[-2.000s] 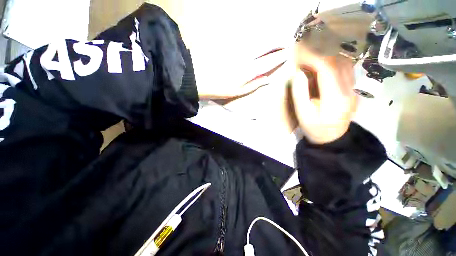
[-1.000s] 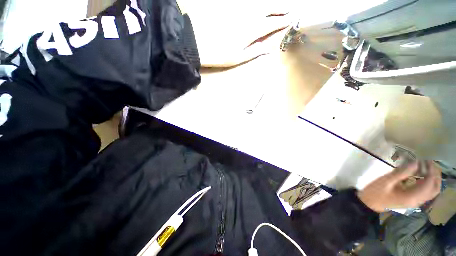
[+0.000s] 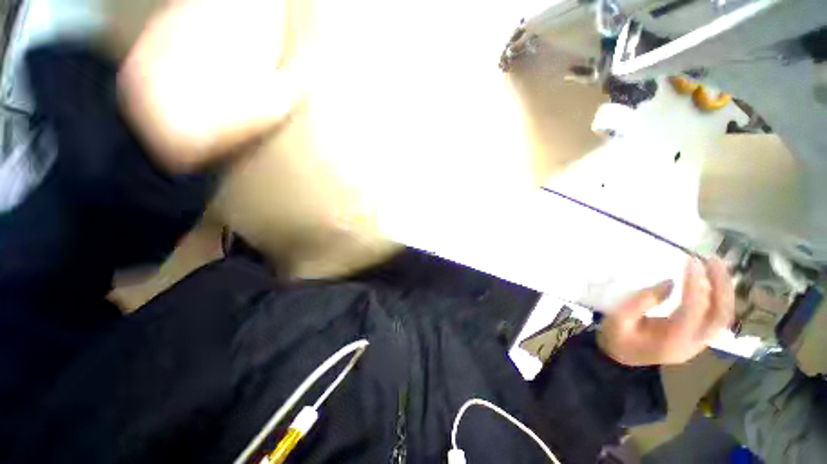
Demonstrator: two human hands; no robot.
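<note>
A tan fabric piece (image 3: pixel 308 227), almost white in glare, lies across the table and hangs over its front edge. Its far part runs to the needle area (image 3: pixel 627 89) of the pale sewing machine head (image 3: pixel 780 68). My left hand (image 3: pixel 213 86) is blurred and overexposed at the upper left, on or over the fabric's left part; its fingers are lost in glare. My right hand (image 3: pixel 671 313) is at the table's right end with curled fingers, beside metal machine parts (image 3: pixel 748 263); whether it grips them is unclear.
Orange scissor loops (image 3: pixel 712 98) lie behind the needle area. A white knob (image 3: pixel 615 118) is beside it, and a white curved bar (image 3: pixel 698 41) crosses in front of the head. A small open tray (image 3: pixel 549 335) sits below the table's dark front edge.
My left hand has come into view at the upper left, and fabric now hangs over the front edge. My right hand moved from the needle area to the right end, then slightly left and up.
</note>
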